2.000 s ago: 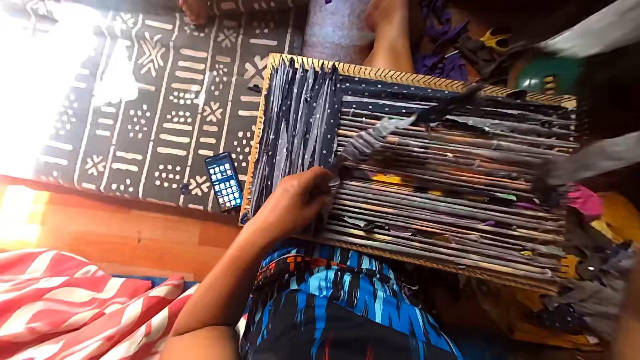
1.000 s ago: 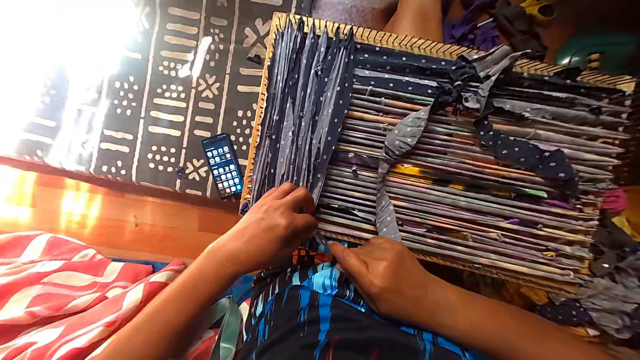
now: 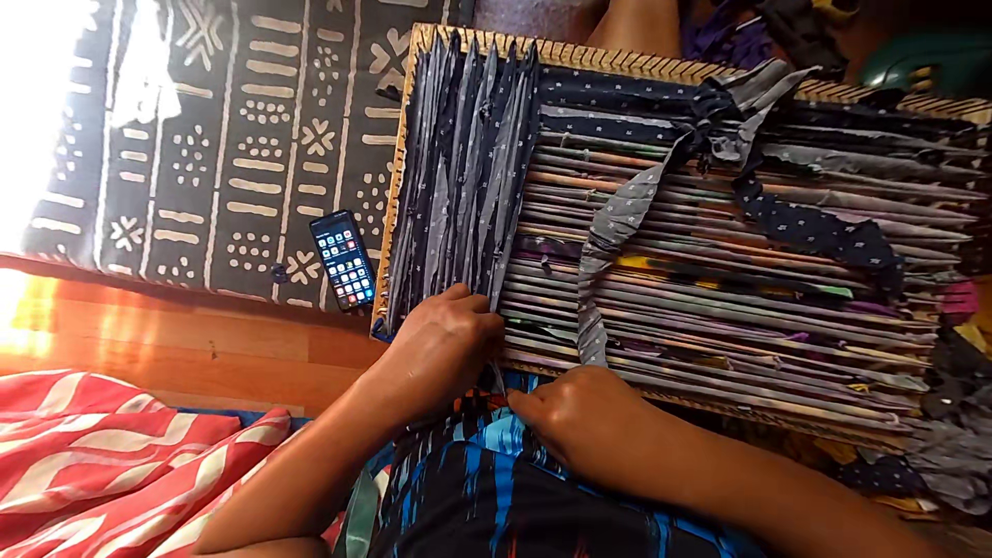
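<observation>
A wooden frame loom (image 3: 620, 56) with rows of nails along its edges lies at an angle over my lap. Fabric strips (image 3: 736, 310) run along its length, and dark blue and grey starred strips (image 3: 465, 170) cross them at the left end. My left hand (image 3: 449, 341) is closed on a starred strip at the near edge of the loom. Beside it, my right hand (image 3: 577, 407) pinches the strip's lower part between thumb and fingers. A loose grey starred strip (image 3: 620, 217) runs from a bunch of fabric (image 3: 717, 124) on the loom down to my right hand.
A phone (image 3: 342, 260) with a lit screen lies left of the loom on a dark patterned cloth (image 3: 256, 155). Red and white fabric (image 3: 101, 457) covers the lower left. Fabric scraps (image 3: 953, 434) lie at the right, and a green object (image 3: 922, 58) stands at the upper right.
Two seconds ago only my left hand was clearly at the near edge and a strip was blurred over the loom. My right hand has since come to the near edge beside my left.
</observation>
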